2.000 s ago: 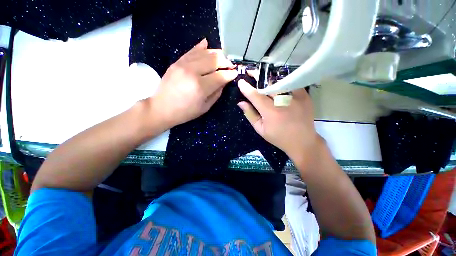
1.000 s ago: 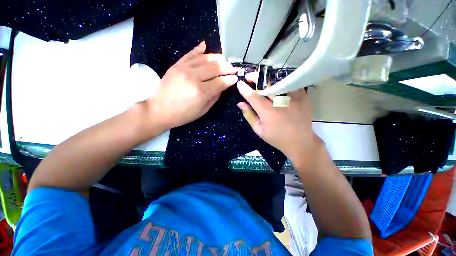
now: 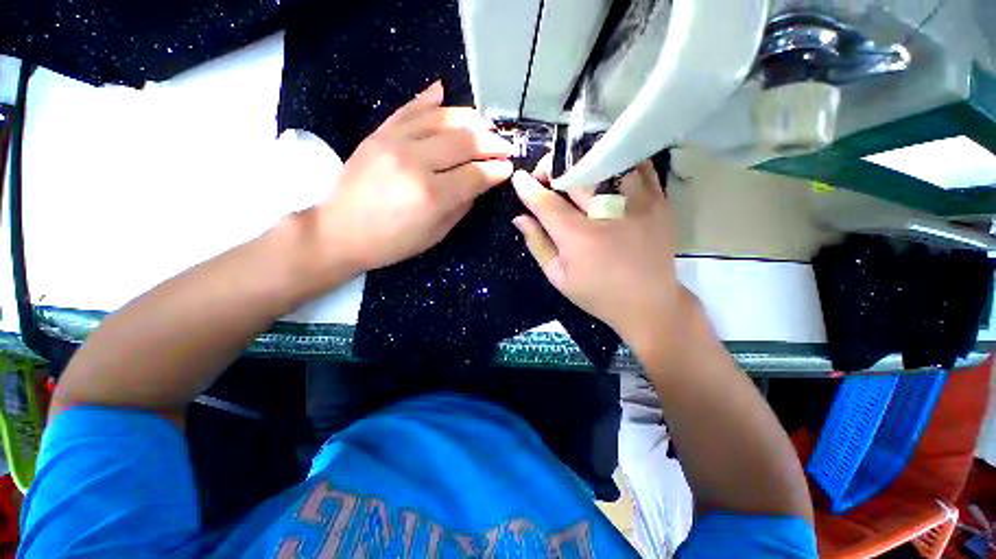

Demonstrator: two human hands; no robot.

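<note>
A black sparkly garment panel lies under both hands, over the table edge, and runs up beside the sewing machine head. My left hand lies on the panel, its thumb and index fingertips together at the cloth beside the presser foot. My right hand is just right of it, its index fingertip nearly touching the left fingertips and its thumb lower on the cloth. Both hands seem to pinch or press the cloth near the foot. The seam edge under the fingertips is too dark to make out.
The cream-white sewing machine head stands over the right hand's fingers. Black sparkly cut pieces lie at the table's right, and more black cloth at upper left. A blue basket and an orange-red stool stand lower right.
The machine and table have shifted slightly left and up in view. The hands keep nearly the same pose at the foot. Nothing is visibly let go or taken hold of.
</note>
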